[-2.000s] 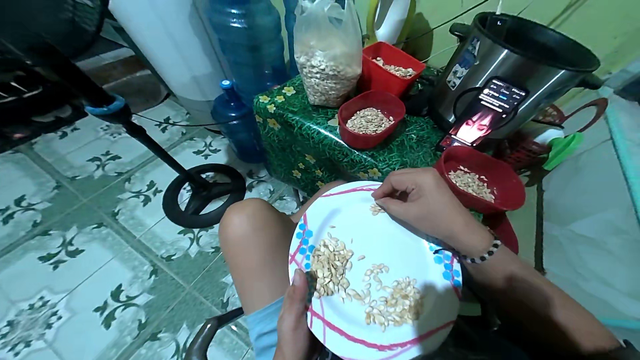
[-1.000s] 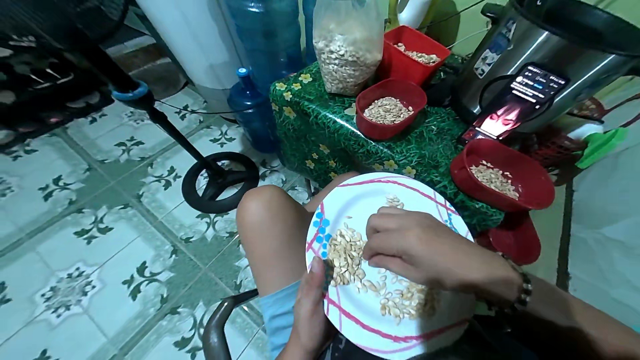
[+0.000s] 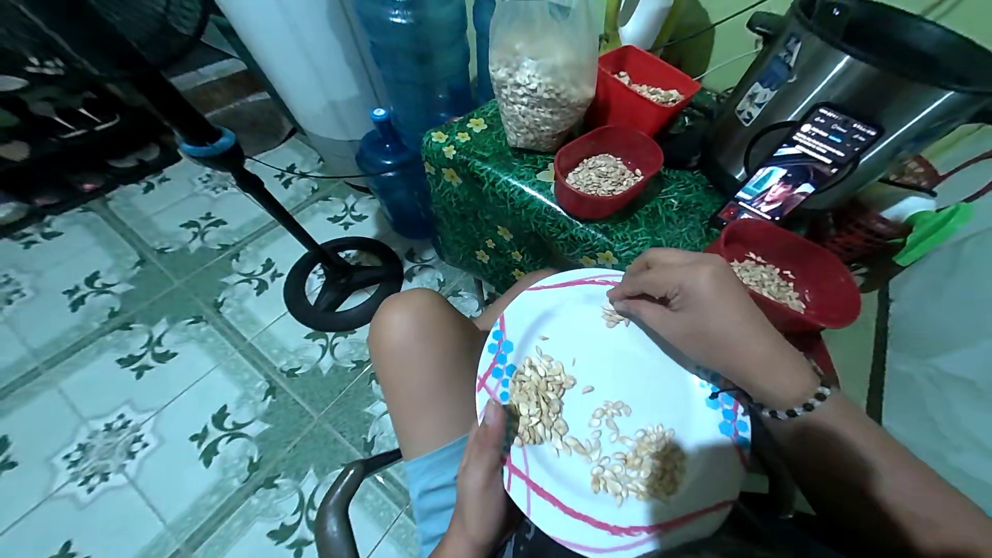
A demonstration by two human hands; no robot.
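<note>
A white plate with pink lines and blue dots rests over my lap, and my left hand grips its left rim with the thumb on top. Pale seeds lie on it in a left pile, a lower right pile and a small cluster near the top rim. My right hand is over that cluster, thumb and fingertips pinched together. Whether a seed is between those fingertips cannot be told. A beaded bracelet circles the right wrist.
A table with a green flowered cover holds a plastic bag of seeds, red containers with seeds, a phone and a large metal pot. Another red bowl stands right of the plate. Blue water bottles and a black round-based stand are left.
My right hand has moved from above the middle of the plate to the small cluster near its top rim. My left hand keeps hold of the plate.
</note>
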